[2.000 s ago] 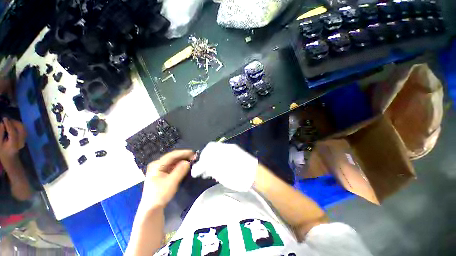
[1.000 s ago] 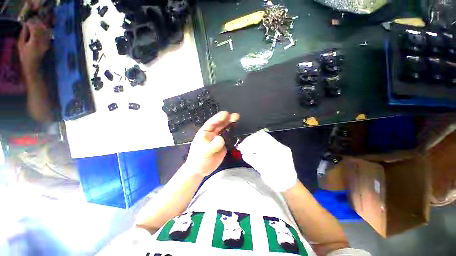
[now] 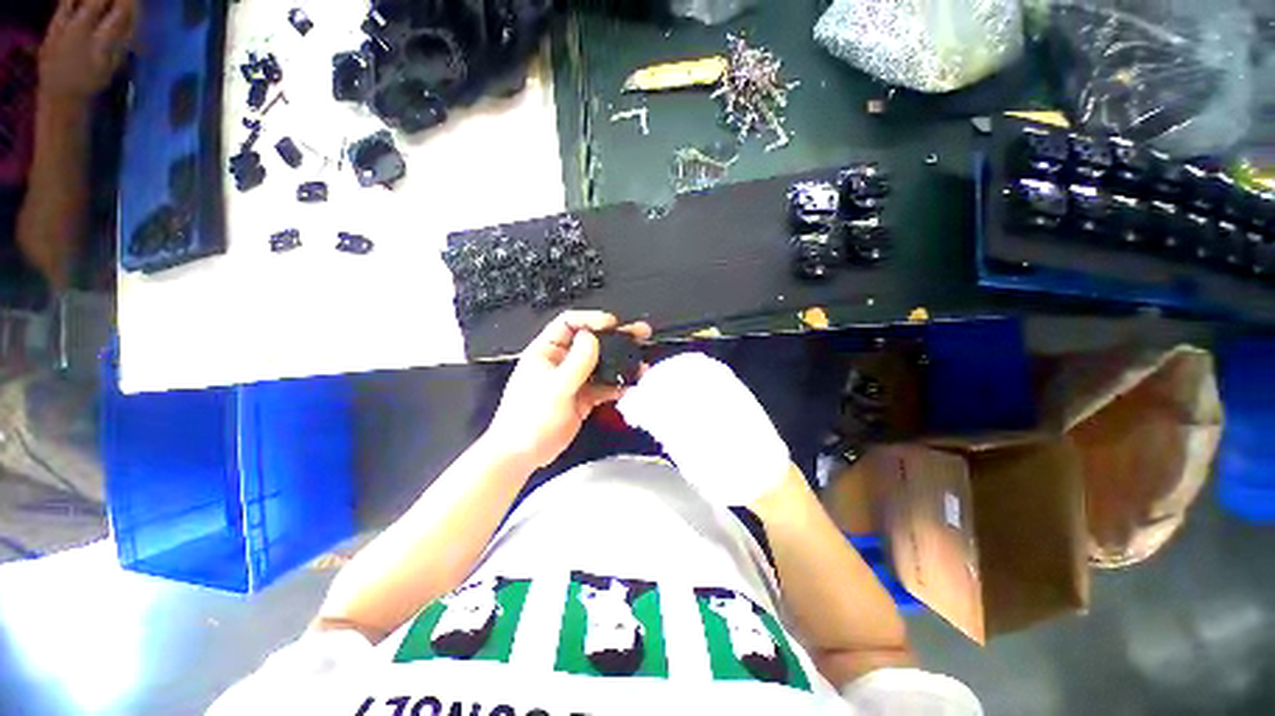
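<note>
My bare left hand (image 3: 554, 381) holds a small black housing (image 3: 617, 357) between thumb and fingers, just off the bench's front edge. My right hand (image 3: 706, 420), in a white glove, is against the housing's right side; its fingertips are too blurred to tell whether they grip something. On the black mat strip (image 3: 685, 266), small dark inserts (image 3: 524, 263) stand in tight rows at the left, and a few glossy black subassemblies (image 3: 839, 220) stand at the right. Behind the strip lie a pile of thin metal pins (image 3: 755, 87) and a yellowish stick (image 3: 677, 74).
A heap of black housings (image 3: 434, 63) and loose parts lie on the white sheet (image 3: 378, 322). A blue tray (image 3: 986, 266) of glossy units stands right, a hardware bag (image 3: 916, 39) behind. Blue bins (image 3: 301, 476) and a cardboard box (image 3: 1028, 539) are below. Another person's arm (image 3: 63, 168) shows upper left.
The view has turned and shifted. My hands have come together at the front edge, and the black housing now shows clearly in my left fingers. The neighbour's arm has moved up.
</note>
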